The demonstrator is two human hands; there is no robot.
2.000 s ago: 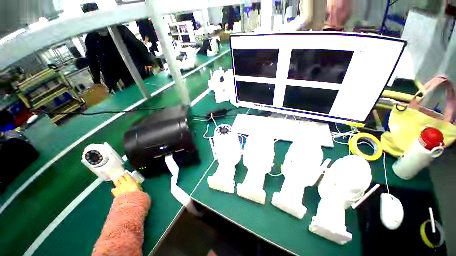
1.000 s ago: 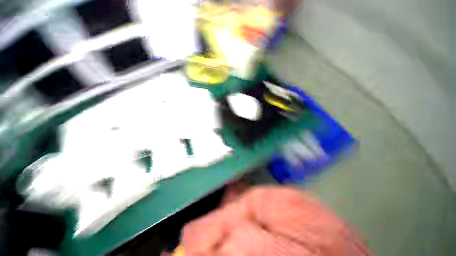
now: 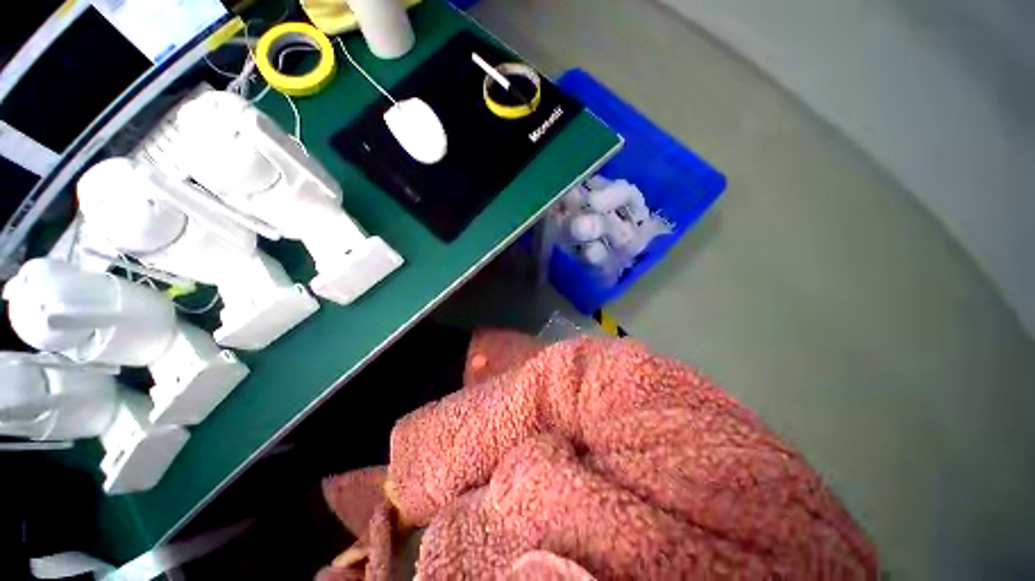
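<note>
Several white security cameras stand in a slanting row on the green bench, with stepped feet towards the front edge. The leftmost is cut off by the left rim. A fuzzy pink sleeve fills the bottom middle. A small skin-toned sliver of my right hand shows at its left end; the rest is hidden, and I cannot tell what it holds. My left hand cannot be made out.
A black mouse pad bears a white mouse and a thin yellow ring. A yellow tape roll lies near the monitor. A blue bin with white units stands low beyond the bench corner. White label strip lies bottom left.
The view has swung right and down. My left hand, earlier on a white camera left of the printer, is out of sight. The pink sleeve now covers the bottom middle.
</note>
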